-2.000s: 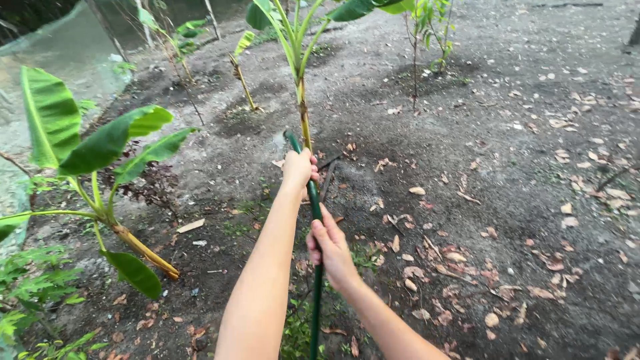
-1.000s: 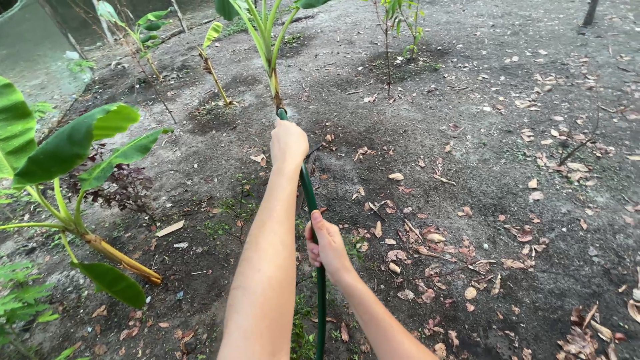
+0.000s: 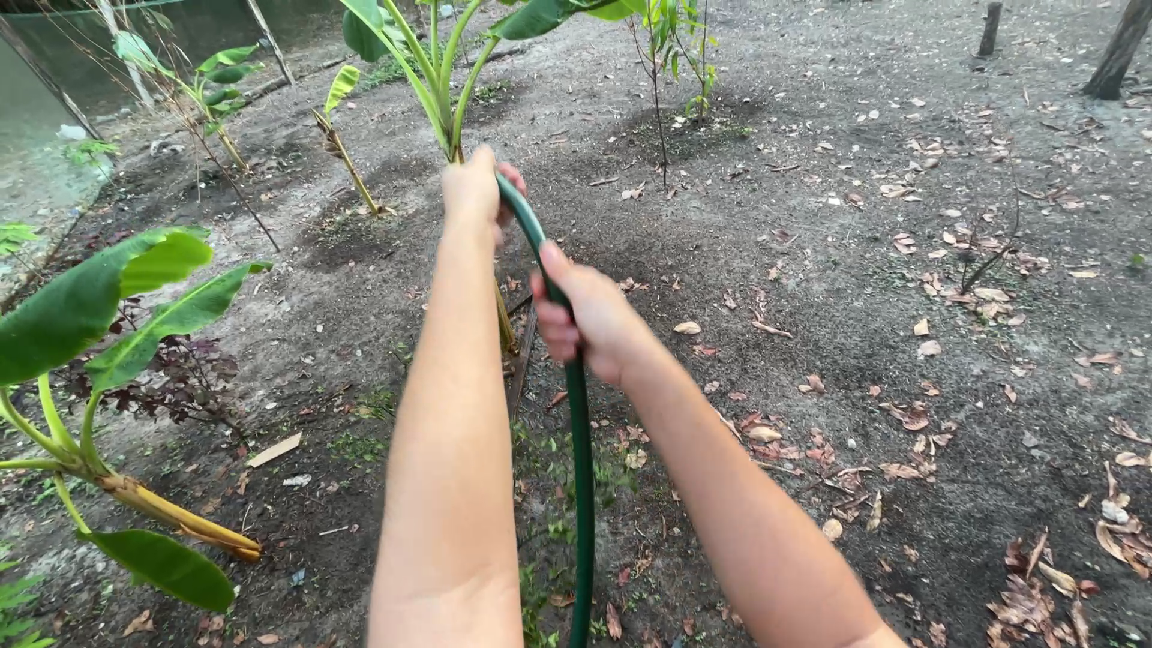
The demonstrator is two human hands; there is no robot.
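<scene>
A green garden hose [image 3: 582, 468] rises from the bottom edge and bends over to the upper left between my hands. My left hand [image 3: 477, 193] grips it near its far end, which the hand hides. Lower and to the right, my right hand [image 3: 585, 315] is closed around the hose. Just beyond my left hand, the stalks of a young banana plant [image 3: 445, 81] stand up, its stem partly covered by the hand and forearm. Whether water runs from the hose cannot be seen.
A leaning banana plant [image 3: 171, 517] is at the left, with a smaller cut stem [image 3: 351, 166] behind it. A thin leafy sapling [image 3: 660, 108] stands beyond. Wooden stumps [image 3: 1119, 54] are at the upper right; dry leaves [image 3: 1026, 603] litter the soil, and netting [image 3: 40, 153] borders the left.
My right hand has moved up the hose, closer to my left hand. The hose now bends over more sharply between them.
</scene>
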